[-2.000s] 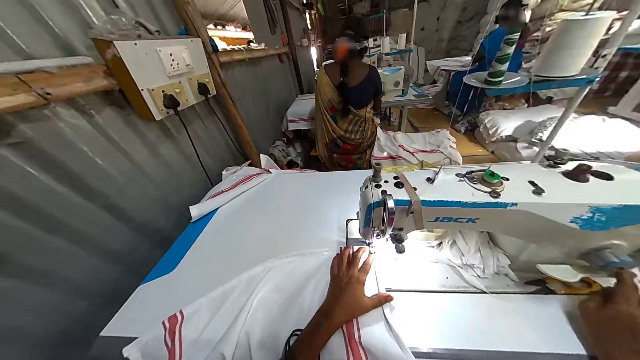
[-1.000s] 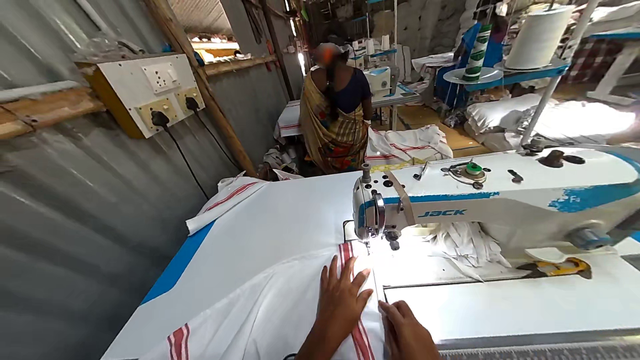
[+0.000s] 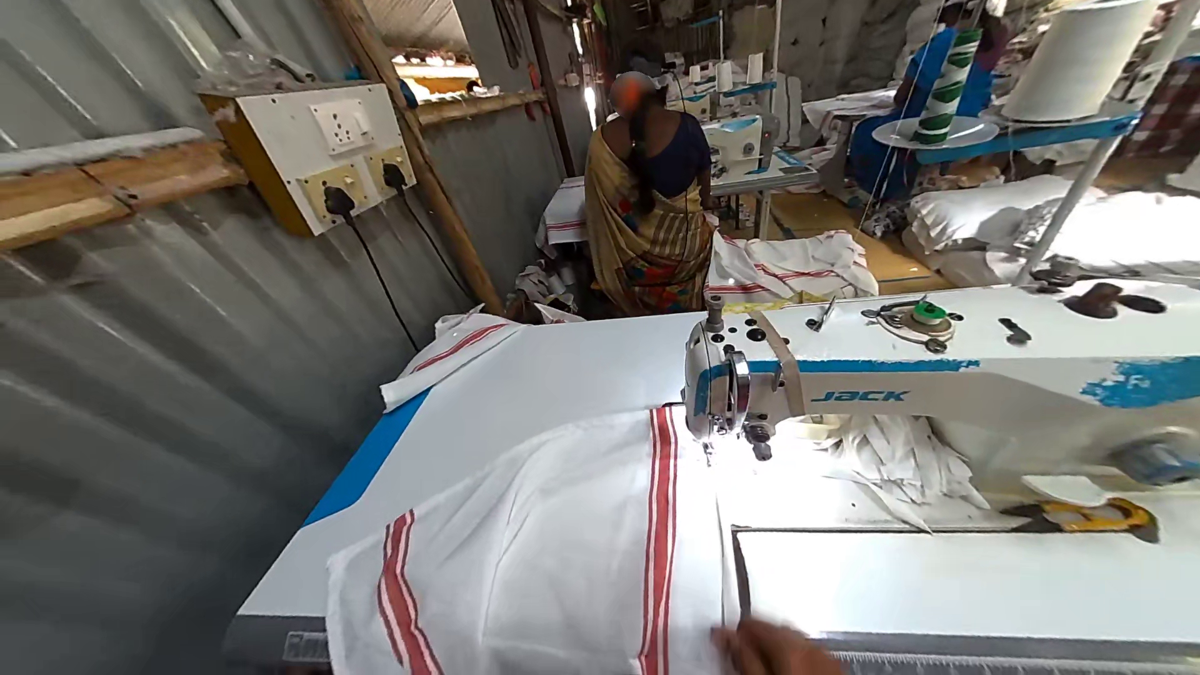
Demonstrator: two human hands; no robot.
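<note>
White cloth with red stripes lies across the left part of the sewing table, its right edge running up beneath the needle area of a white and blue Jack sewing machine. At the bottom edge of the view, my right hand is at the cloth's right edge, blurred and partly cut off; its fingertips look closed on the hem, though the grip is not clear. My left hand is out of the view, apart from a possible dark sliver at the bottom left.
Yellow-handled thread snips lie on the machine bed beside bunched white cloth strips. Another striped cloth rests at the table's far left corner. A switch box hangs on the corrugated wall. Beyond the table a person faces away.
My left hand, flat on the cloth one second ago, has left it. My right hand has moved from the machine's right side to the cloth's edge, and is now lower in view.
</note>
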